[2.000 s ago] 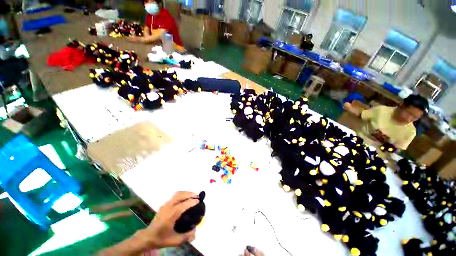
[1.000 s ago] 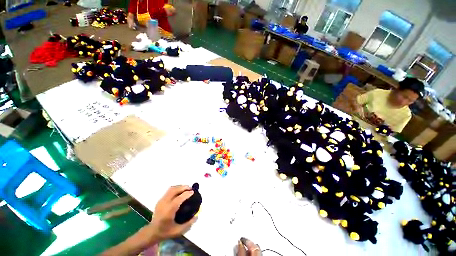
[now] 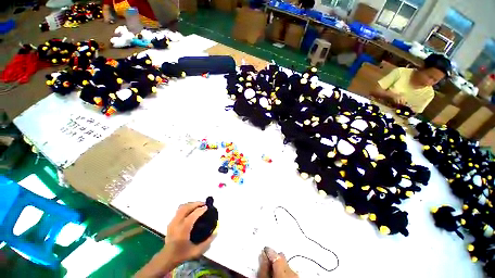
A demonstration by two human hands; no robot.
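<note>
My left hand (image 3: 182, 233) holds a plush penguin (image 3: 204, 223) near the table's edge. The penguin is mostly a black oval with a black loop standing up on top and a bit of yellow at its right side. My right hand (image 3: 275, 264) is at the bottom edge, partly cut off, with thumb and fingertips together; a small dark thing shows at the fingertips, too small to name. A black sewing thread (image 3: 312, 241) loops on the white table (image 3: 163, 187) beside the right hand. No needle can be made out.
Small striped hats (image 3: 233, 162) lie in a loose pile beyond my hands. A big pile of penguins (image 3: 347, 146) covers the right side; another group (image 3: 116, 81) lies far left. A brown cardboard patch (image 3: 116, 157) is at left, a blue stool (image 3: 38, 217) on the floor. A person in yellow (image 3: 410, 89) sits across.
The view has shifted, so the table lies further left and higher. More of my right hand has come into view at the bottom, and the thread's loop is more fully visible. My left hand still holds the penguin.
</note>
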